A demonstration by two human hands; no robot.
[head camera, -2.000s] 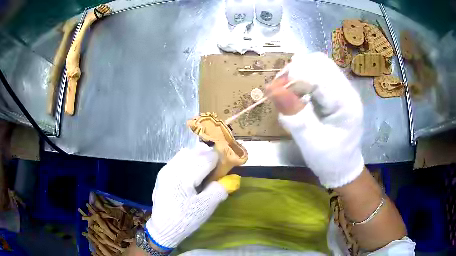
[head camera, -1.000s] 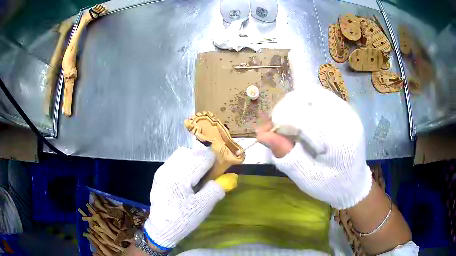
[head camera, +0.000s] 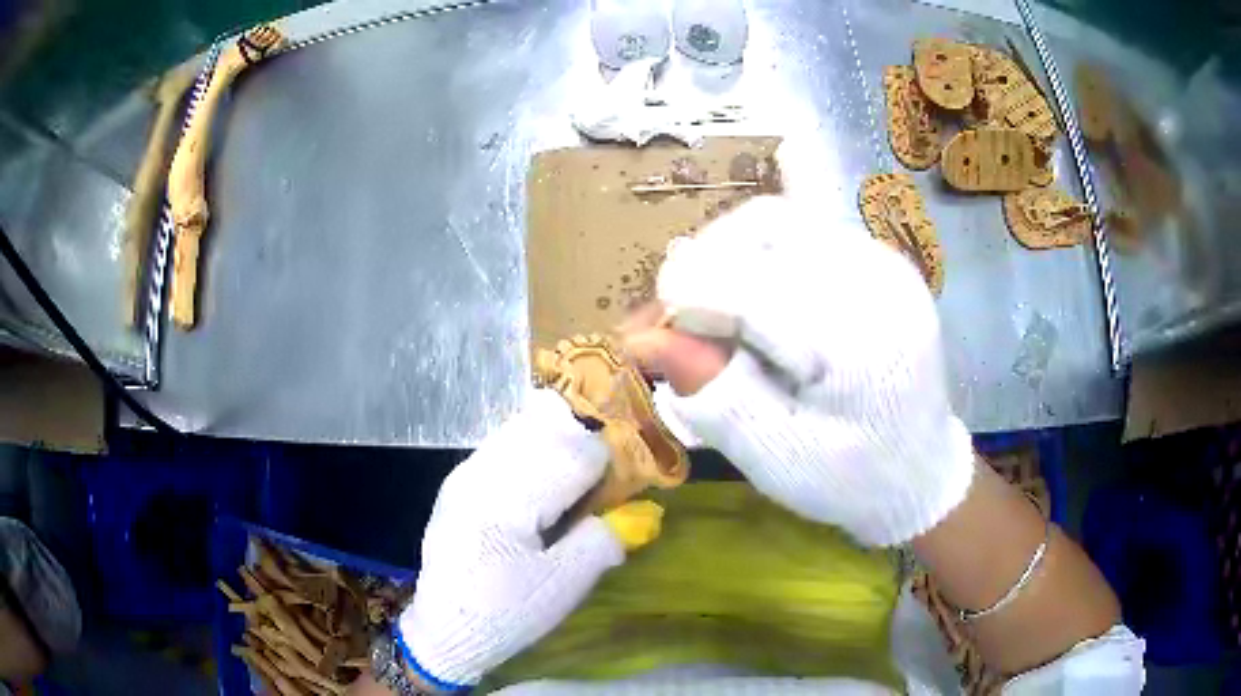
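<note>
My left hand [head camera: 517,524], in a white knit glove with a yellow thumb cover, holds a tan leg casting [head camera: 619,408]. Its foot underside is turned up and shows a grooved recess. My right hand [head camera: 817,367], gloved with bare fingertips, is slightly blurred over the toe end. Its fingers are pinched around a thin applicator stick, which is mostly hidden at the fingertips; its contact with the foot cannot be told. The brown cardboard mat [head camera: 585,231] with dark spots lies behind the foot, and a thin rod [head camera: 694,185] lies near its far edge.
Several sandal soles [head camera: 989,161] lie on the metal bench [head camera: 368,245] at right. Another leg [head camera: 191,190] lies at far left. Two whitish bottles [head camera: 710,30] and a crumpled rag [head camera: 633,109] are behind the mat. A blue crate of legs [head camera: 293,619] is below left.
My right hand has moved left from the heel end to the toe end of the foot and now covers the whitish round spot. The left hand and leg have shifted slightly right and down.
</note>
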